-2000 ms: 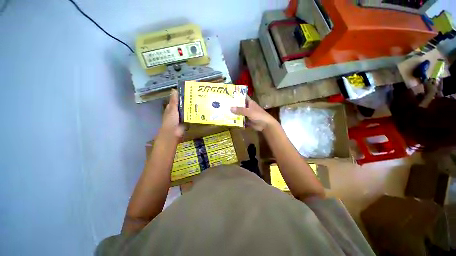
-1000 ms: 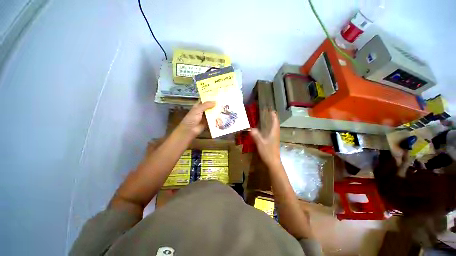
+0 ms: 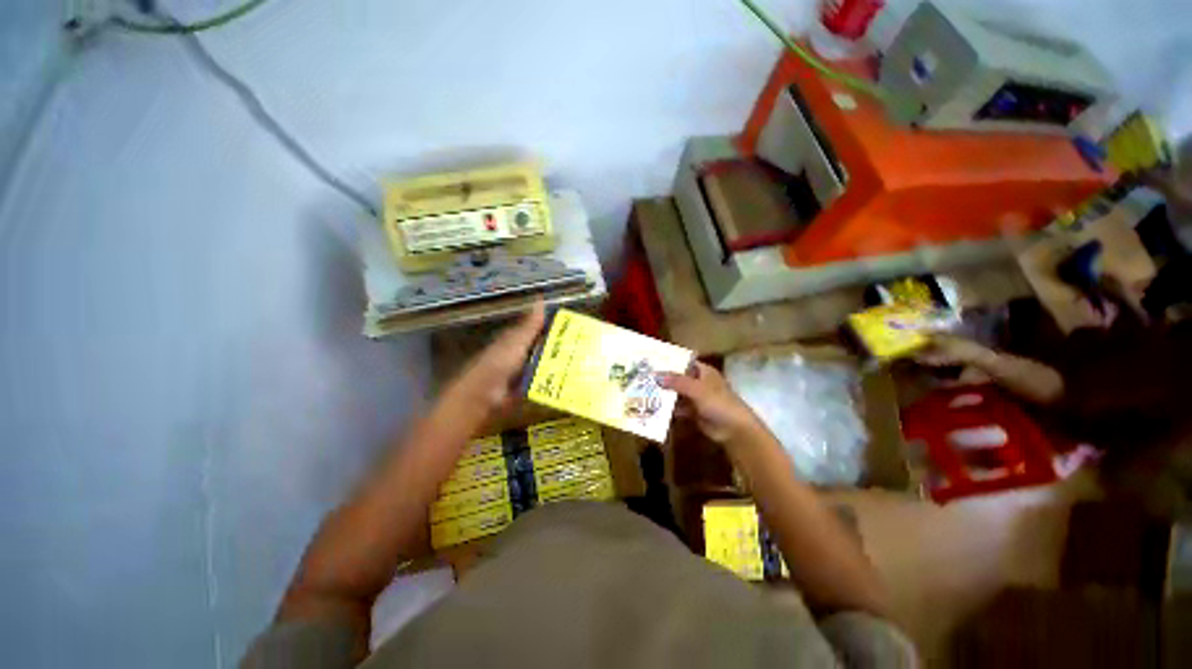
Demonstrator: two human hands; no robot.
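A yellow product box [image 3: 608, 373] with a picture on its face is held between my two hands. My left hand [image 3: 507, 353] grips its dark left end. My right hand [image 3: 706, 399] holds its right end, with the thumb on the printed face. Below the box, a shipping carton holds rows of yellow boxes [image 3: 565, 460] with a dark band down the middle; my body hides its lower part. A small group of yellow boxes [image 3: 732, 538] lies right of it, partly behind my right forearm.
The cream heat sealer [image 3: 468, 222] stands on a white plate by the wall. The orange shrink tunnel [image 3: 915, 170] is at the upper right, its conveyor [image 3: 752, 203] facing left. A carton of clear film [image 3: 797, 416] and a red stool [image 3: 980, 444] are right. Another person's hand [image 3: 961, 353] holds a yellow box.
The product box has turned from upright to slanting sideways, and my right hand has come onto it. The box on the tunnel conveyor is gone. The other person's arm now reaches left with a yellow box.
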